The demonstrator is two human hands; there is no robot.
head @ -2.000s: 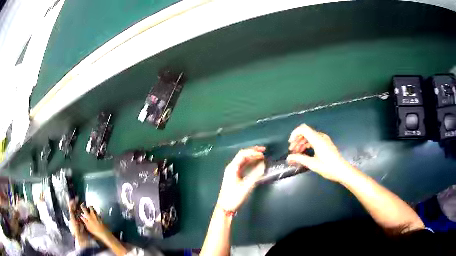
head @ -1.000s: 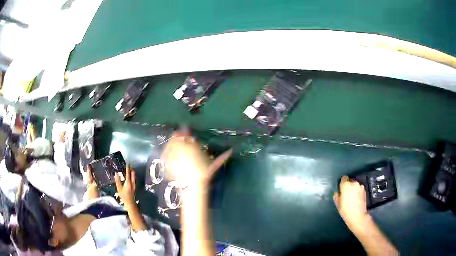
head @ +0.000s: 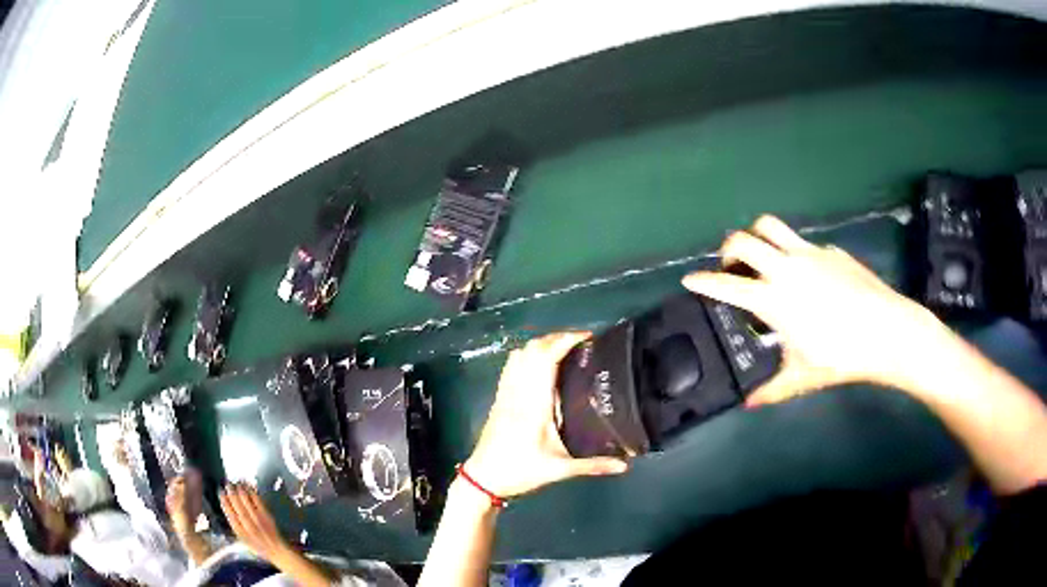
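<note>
My left hand [head: 530, 415] holds a black printed retail box [head: 602, 393] by its left end, over the dark green bench. My right hand [head: 792, 310] grips the far end of a black inner tray [head: 726, 347] that sits partly inside the box's open end. A dark rounded product [head: 674, 366] shows in the tray's recess beside the box mouth. The small recess at the tray's outer end is partly covered by my right fingers.
Retail boxes with ring pictures [head: 382, 464] stand in rows left of my hands. Closed boxes [head: 465, 235] lie along the green strip beyond. Tray stacks [head: 954, 247] are at the right edge. Another person's hands [head: 255, 522] are at lower left. A white rail [head: 344, 86] curves behind.
My left hand has come back from the box rows with a box. My right hand has lifted the tray, now partly in that box. The view has turned right.
</note>
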